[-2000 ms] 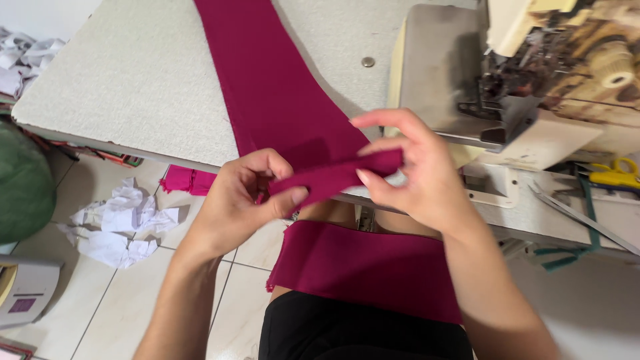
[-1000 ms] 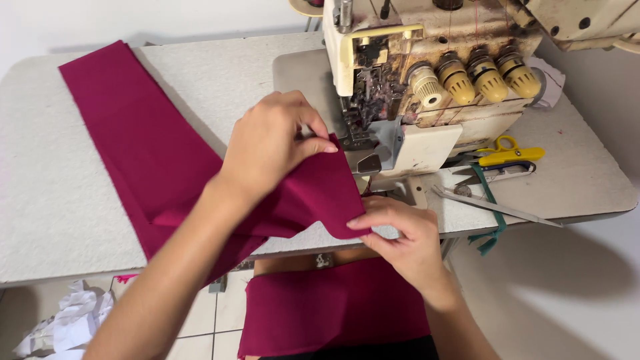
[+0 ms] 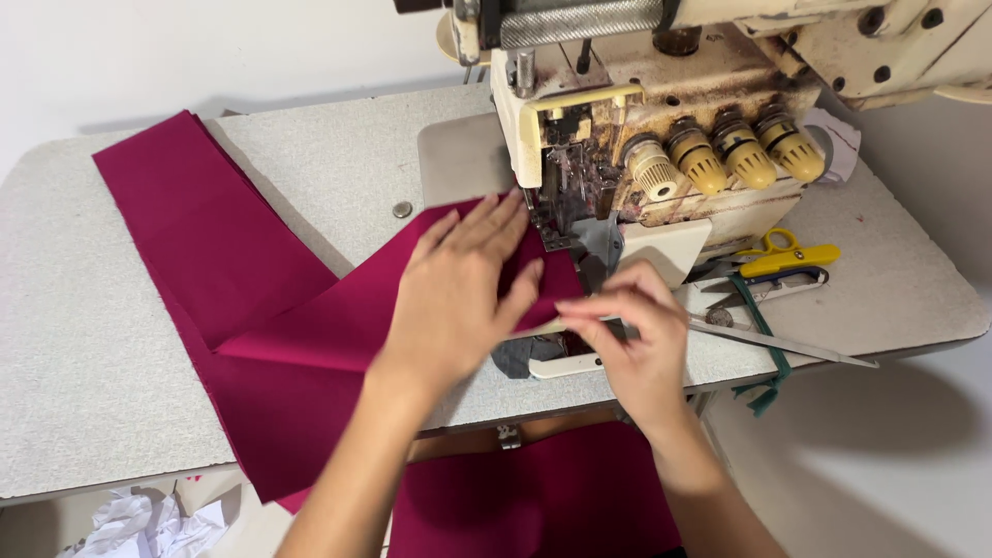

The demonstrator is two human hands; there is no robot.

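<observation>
A long strip of magenta fabric (image 3: 225, 232) lies folded over the table, and one end reaches the presser foot (image 3: 556, 239) of a serger sewing machine (image 3: 728, 70). My left hand (image 3: 457, 302) rests flat on that end, fingers spread, just left of the foot. The fabric's near right corner is pinched between thumb and fingers of my right hand (image 3: 639, 333), in front of the machine. Another magenta fabric piece (image 3: 535, 496) lies on my lap. Whether the fabric's edge is under the foot cannot be told.
Yellow thread snips (image 3: 790, 260), blue-handled snips (image 3: 798, 280), metal tweezers (image 3: 783, 341) and a green fabric strip (image 3: 759, 325) lie right of the machine. A small metal disc (image 3: 402, 209) is on the table (image 3: 325, 155). Crumpled white scraps (image 3: 147, 527) lie below at left.
The fabric end, held up between both hands a second ago, now lies at the presser foot. My left hand has gone from pinching its upper corner to lying flat on it.
</observation>
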